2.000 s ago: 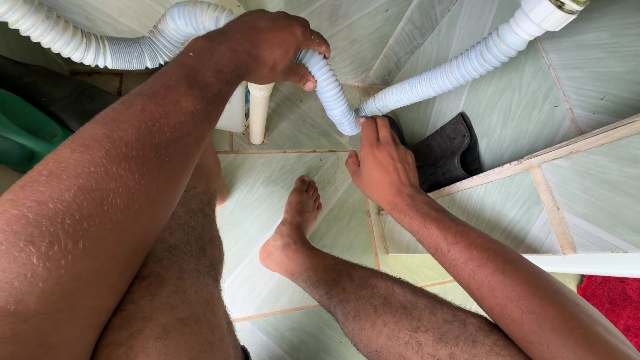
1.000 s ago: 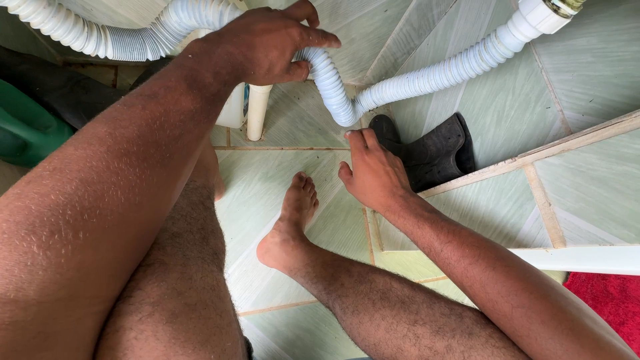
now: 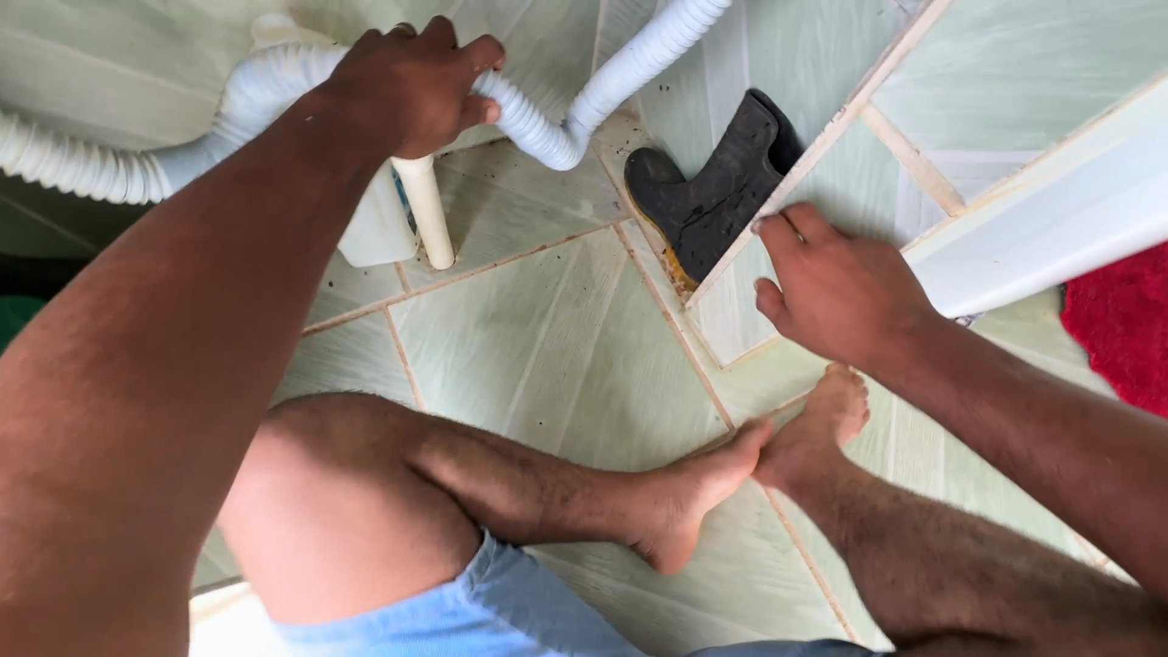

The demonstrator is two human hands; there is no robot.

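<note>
A pale corrugated plastic hose (image 3: pixel 630 68) dips in a sharp bend at the upper middle and continues to the left behind my left arm. My left hand (image 3: pixel 420 87) is closed around it, thumb and forefinger on either side of the hose. Just below that hand stand a cream plastic pipe (image 3: pixel 427 214) and a white plastic container (image 3: pixel 376 224), partly hidden by my arm. My right hand (image 3: pixel 835 283) rests with its fingertips on the edge of a tiled ledge (image 3: pixel 821 151), apart from the hose, and holds nothing.
A black rubber boot (image 3: pixel 721 192) lies on its side against the ledge, below the hose bend. My bare feet (image 3: pixel 693 497) are on the green tiled floor (image 3: pixel 566 338). A white panel edge (image 3: pixel 1031 237) and a red mat (image 3: pixel 1127 319) are at the right.
My right hand has left the hose bend and moved to the ledge edge. My left hand stays at the hose. The view has shifted, and both lower legs now show.
</note>
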